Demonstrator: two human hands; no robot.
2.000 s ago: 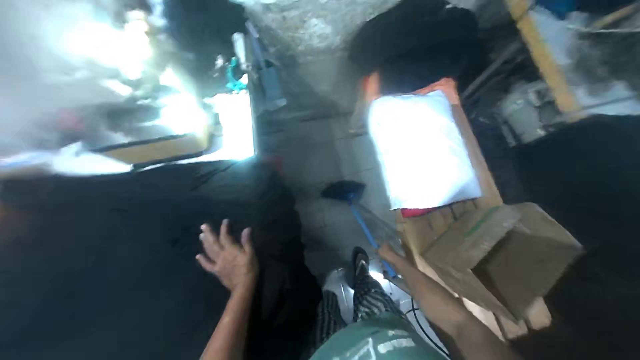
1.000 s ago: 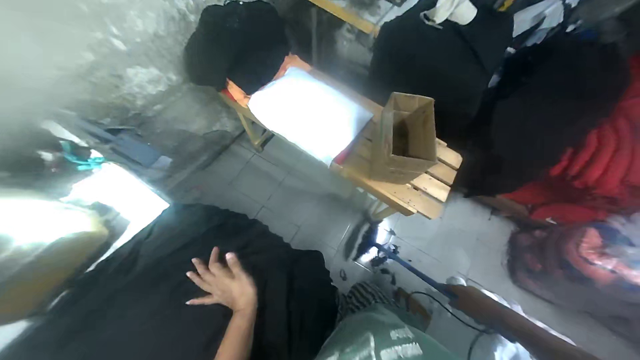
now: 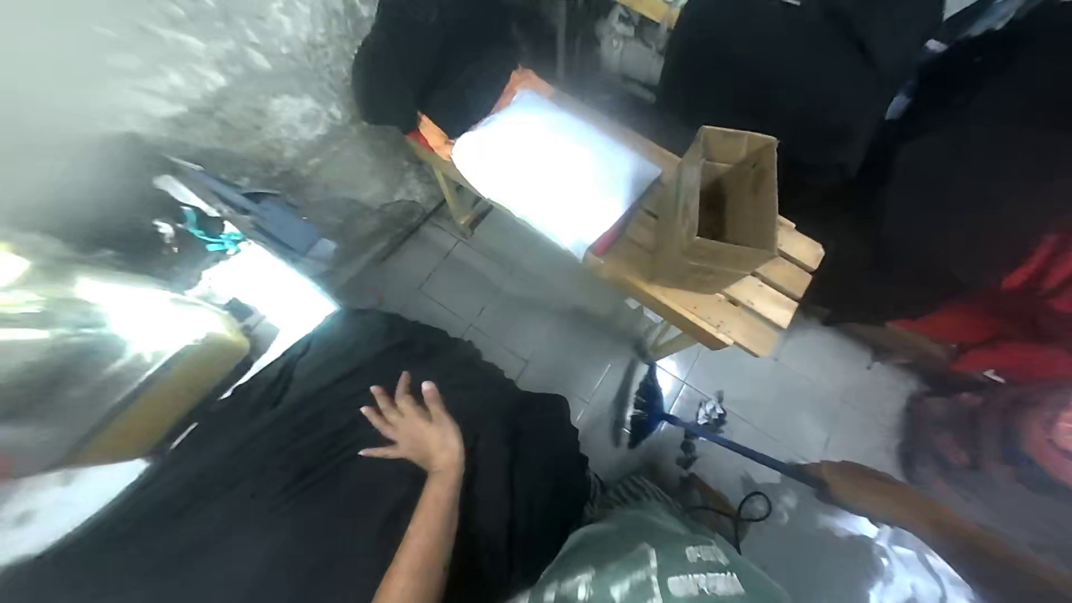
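Observation:
My left hand (image 3: 416, 431) lies with fingers spread on a large heap of black fabric (image 3: 335, 494) at the lower left. My right hand (image 3: 846, 486) is closed around the blue handle of a broom (image 3: 737, 445) at the lower right. The broom's dark blue bristle head (image 3: 646, 406) rests on the grey tiled floor (image 3: 544, 335), near the bench leg. Beside it on the floor lies some small crumpled litter (image 3: 710, 414).
A slatted wooden bench (image 3: 762, 306) holds an open cardboard box (image 3: 682, 243) and a white stack or package (image 3: 553, 167). Dark bundles stand behind it. Red fabric (image 3: 1013, 343) lies at the right, a black cable (image 3: 739, 515) near my legs, and a sewing machine-like shape (image 3: 167, 360) at the left.
The view has swung strongly to the right. The broom head, earlier near the litter, is now to its left, closer to the bench. My left hand stays spread on the black fabric.

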